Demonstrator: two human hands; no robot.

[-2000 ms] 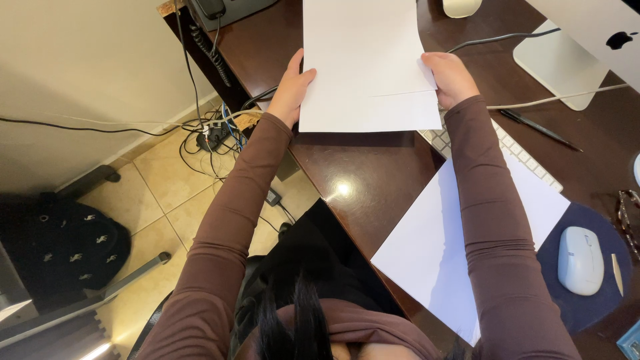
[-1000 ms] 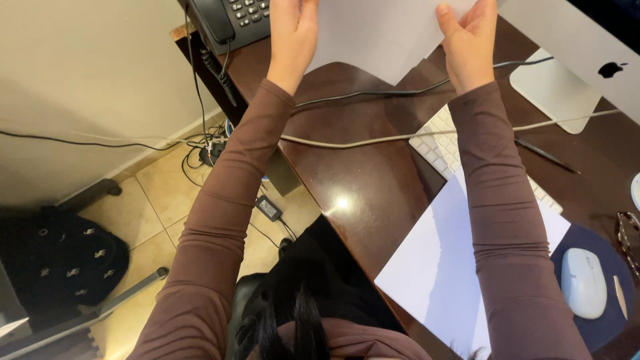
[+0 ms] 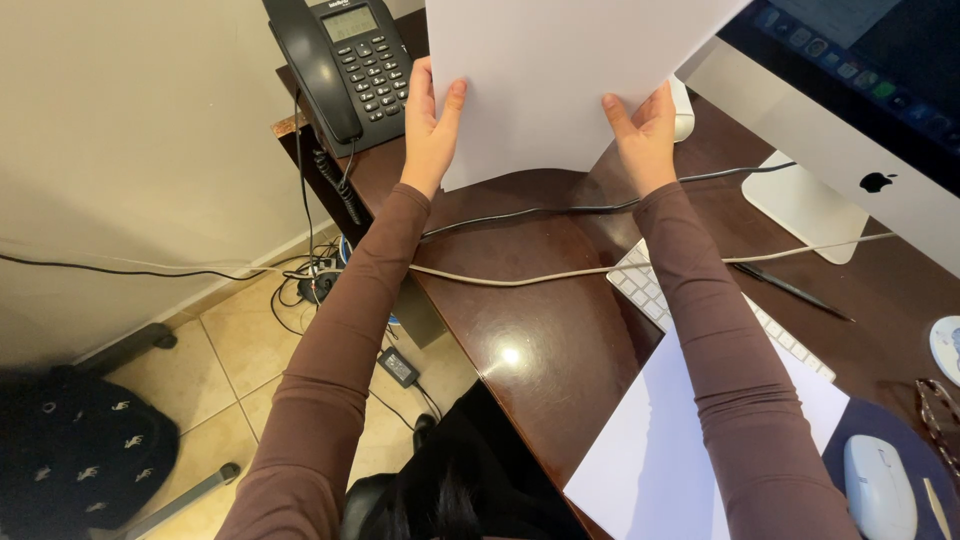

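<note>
White paper (image 3: 532,90) is held up above the dark wooden desk by both hands, its lower edge curved and hanging free. My left hand (image 3: 433,127) pinches its left side, thumb on the near face, close to the desk phone (image 3: 360,67). On the right side, my right hand (image 3: 646,135) grips the sheet in the same way, near the computer's white stand. Whether it is one sheet or more I cannot tell. Another white sheet (image 3: 637,450) lies on the desk under my right forearm, partly over a white keyboard (image 3: 649,292).
A black cable (image 3: 525,214) and a pale cable (image 3: 517,282) cross the desk. At the right are an iMac (image 3: 840,127), a pen (image 3: 795,291), a white mouse (image 3: 879,484) on a dark blue pad and a round white item (image 3: 949,346). Cords and a power adapter (image 3: 397,366) lie on the floor.
The held paper first went up and away from me, baring the cables and keyboard it had covered. Both hands still hold it. The view has shifted, showing more of the phone and screen.
</note>
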